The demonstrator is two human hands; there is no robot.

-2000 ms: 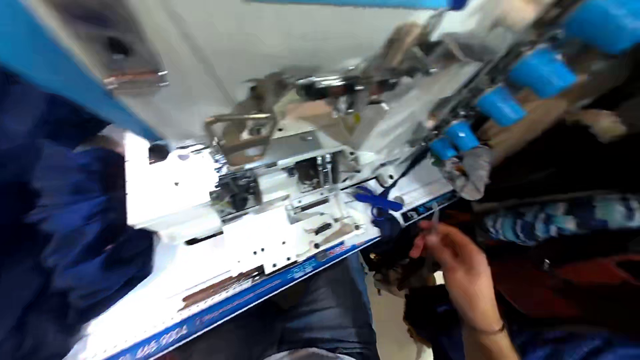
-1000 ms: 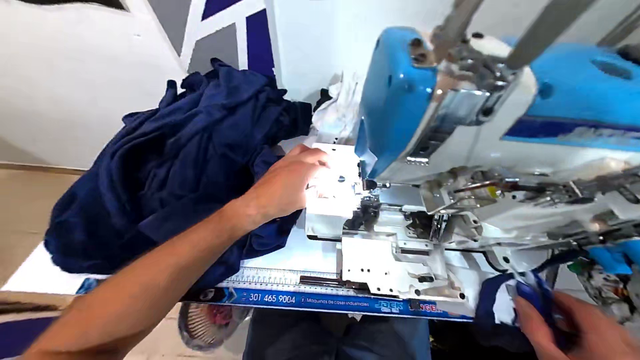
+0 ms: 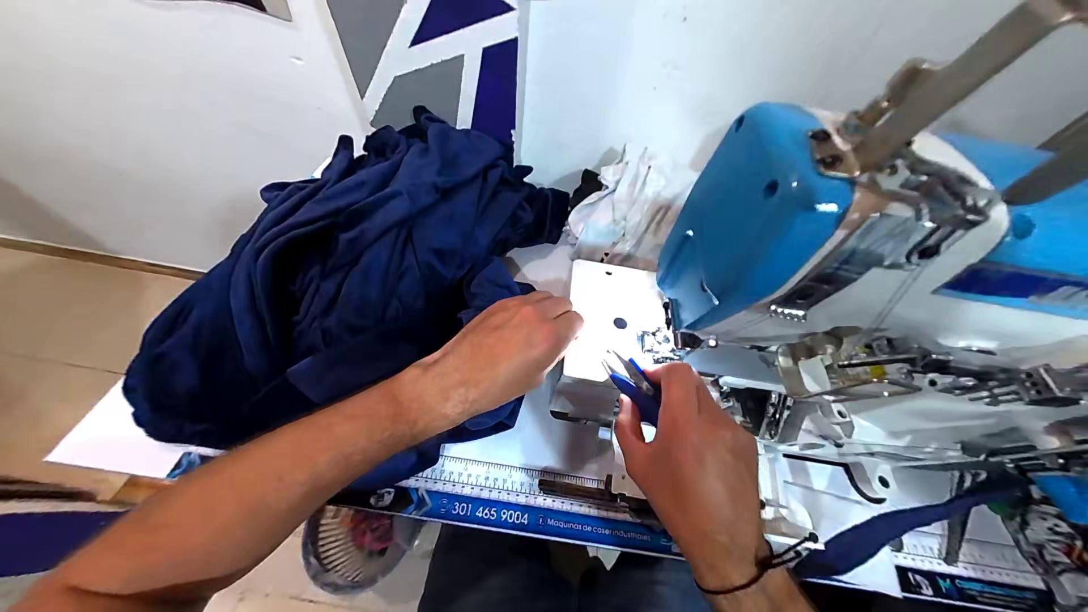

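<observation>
My right hand [image 3: 693, 459] grips blue-handled thread snips [image 3: 636, 391], whose metal blades point up and left over the white bed plate [image 3: 595, 293] of an industrial sewing machine [image 3: 756, 212]. My left hand [image 3: 510, 344] has its fingers curled at the plate's left edge, beside the pile of navy blue fabric [image 3: 365, 246]; whether something thin is pinched in its fingertips cannot be told. The machine's needle area [image 3: 667, 340] lies just above and right of the snips.
White scrap cloth [image 3: 625, 204] is bunched behind the bed plate. A navy fabric strip [image 3: 901, 527] lies at the lower right. A measuring scale [image 3: 501, 480] runs along the table's front edge. Below stands a round basket [image 3: 361, 548]. Metal thread guides and arms [image 3: 952, 85] jut out at upper right.
My right hand has come left with the blue snips, from the machine's right side to the bed plate. My left hand stays near the plate's left edge. The view swung widely after the oldest frame.
</observation>
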